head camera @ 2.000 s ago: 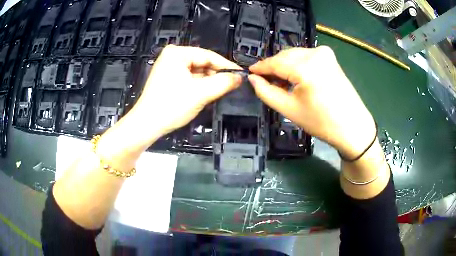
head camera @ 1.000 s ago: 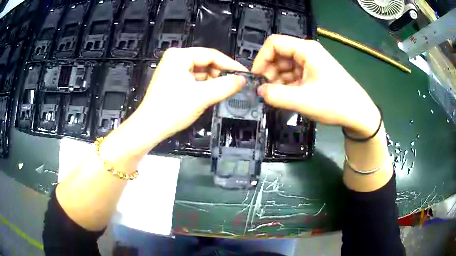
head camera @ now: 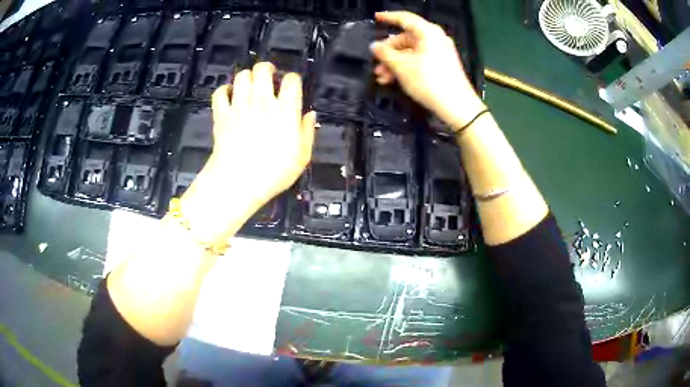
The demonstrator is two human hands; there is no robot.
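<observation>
A black plastic housing (head camera: 344,68) lies slightly tilted in a top-row pocket of the black blister tray (head camera: 303,243) and looks blurred. My right hand (head camera: 416,64) is just right of it, thumb and forefinger apart, with nothing visible between them. My left hand (head camera: 261,132) is palm down over the middle of the tray, fingers spread, covering parts of some housings. Whatever is under its fingertips is hidden. More housings (head camera: 391,189) sit in the pockets around my hands.
A white paper sheet (head camera: 246,302) lies under my left forearm. A yellow rod (head camera: 552,100) lies right of the tray, with a white desk fan (head camera: 573,26) beyond it. Small loose parts (head camera: 598,249) are scattered at right. Another tray's edge (head camera: 15,189) shows at far left.
The housing that was upright between both hands is gone from there, and one now lies in the formerly bare pocket. My hands have separated; the right moved up, the left lies flatter over the tray.
</observation>
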